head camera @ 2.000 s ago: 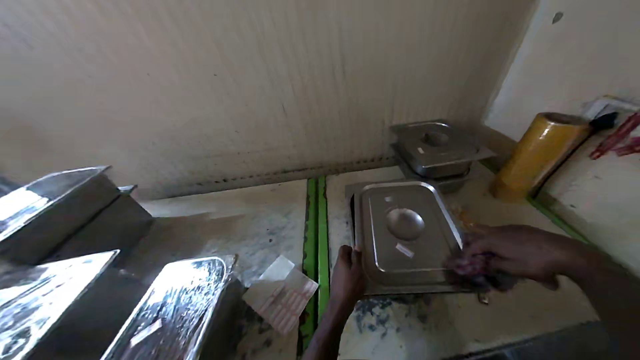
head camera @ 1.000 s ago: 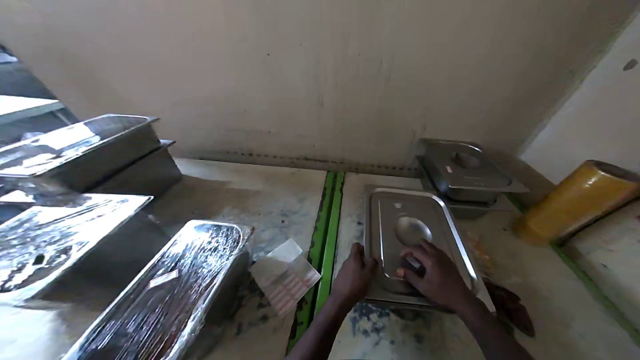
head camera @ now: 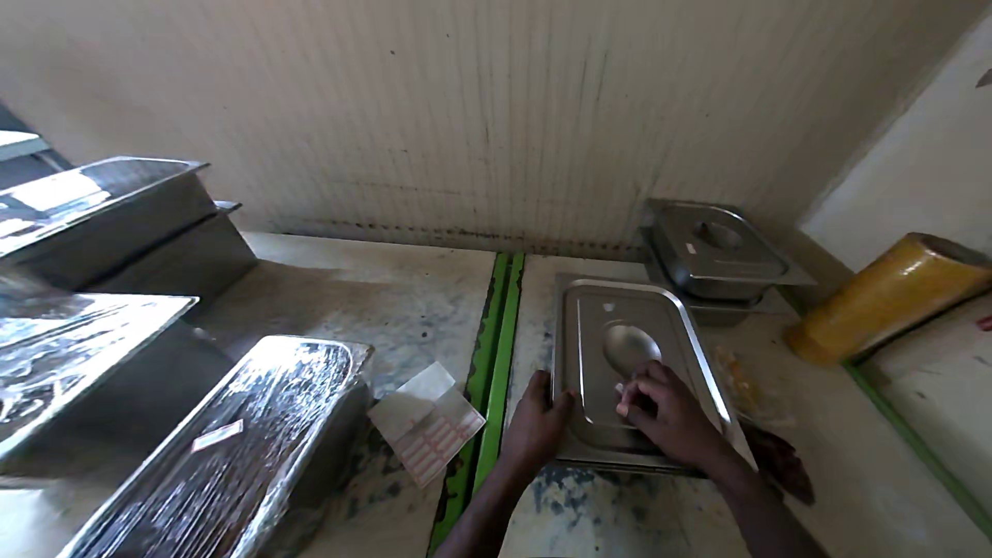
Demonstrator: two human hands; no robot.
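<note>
A stainless steel pan lid (head camera: 593,349) with a round recess lies on a rectangular steel pan at the centre right. My left hand (head camera: 539,418) rests at its left edge, fingers on the rim. Over the lid's lower right part is my right hand (head camera: 663,403), fingertips pinched together at a small pale piece, perhaps a label. The recess shows just above those fingers. Left of the green strips lies a sheet of printed labels (head camera: 434,434). A dark red cloth (head camera: 779,465) sits on the counter beside my right forearm.
Film-wrapped steel pans (head camera: 225,449) stand at the left, two of them stacked at the back. Another lidded steel pan (head camera: 725,248) is near the back wall. A yellow roll of film (head camera: 883,302) leans at the right. Green strips (head camera: 500,349) run across the counter.
My right hand has left the dark red cloth at the pan's right side and is now over the lid. The small label on the lid two seconds ago no longer shows there.
</note>
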